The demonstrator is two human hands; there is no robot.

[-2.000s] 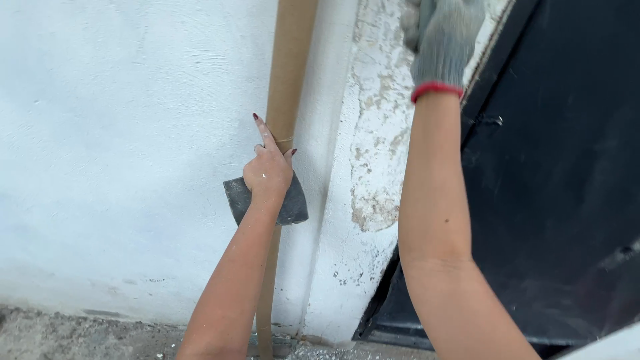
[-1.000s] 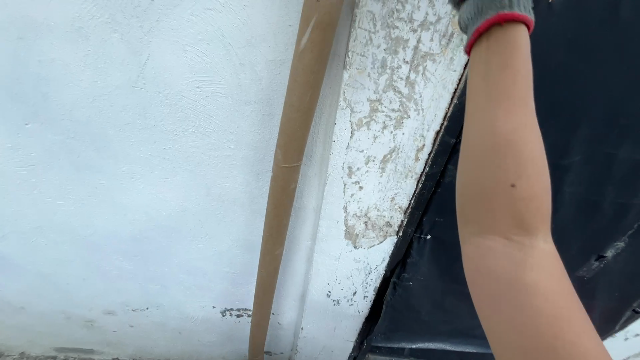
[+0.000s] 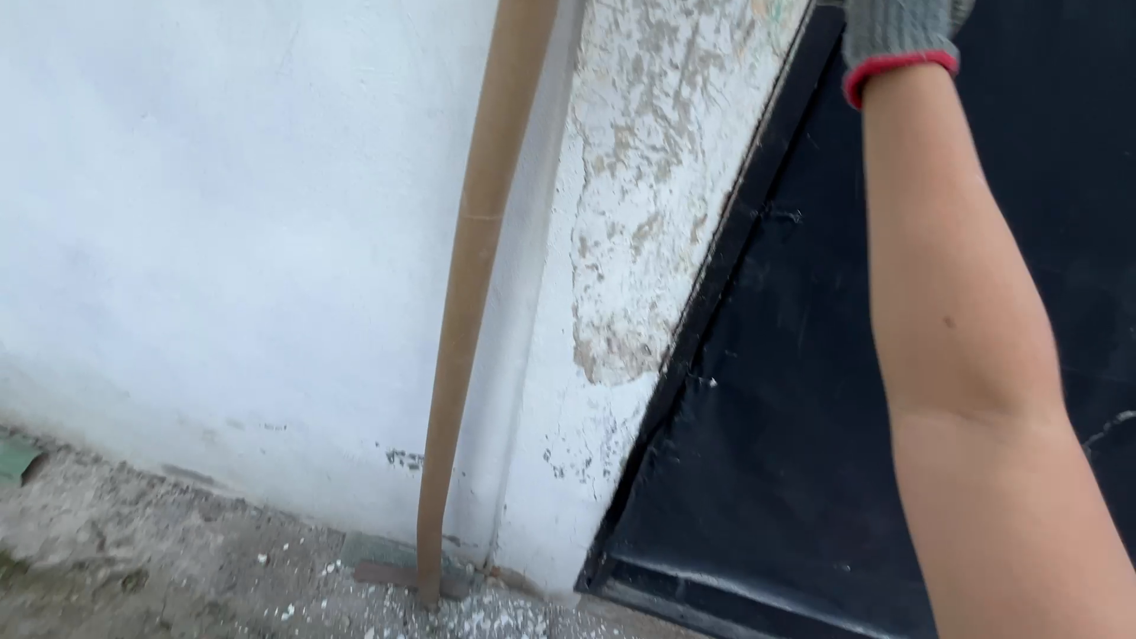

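Note:
My right hand (image 3: 901, 35), in a grey knit work glove with a red cuff, is at the top right edge, over the top of the dark metal door (image 3: 799, 399). Its fingers are cut off by the frame, so what it holds or touches is hidden. My left hand is out of view. Left of the door, the white wall edge (image 3: 639, 222) has peeling, scraped paint with rough grey patches. A long brown strip (image 3: 470, 257), like paper or tape, hangs down the wall's inner corner to the ground.
A smooth white-painted wall (image 3: 222, 222) fills the left side. Rough concrete ground (image 3: 177, 559) lies below, with white paint flakes (image 3: 497, 617) near the strip's foot. A green piece (image 3: 16, 460) sits at the far left edge.
Two seconds ago my bare left hand was at the brown strip with a dark, wide flat piece; both have gone from view. My gloved right hand stays near the top edge. The view has shifted.

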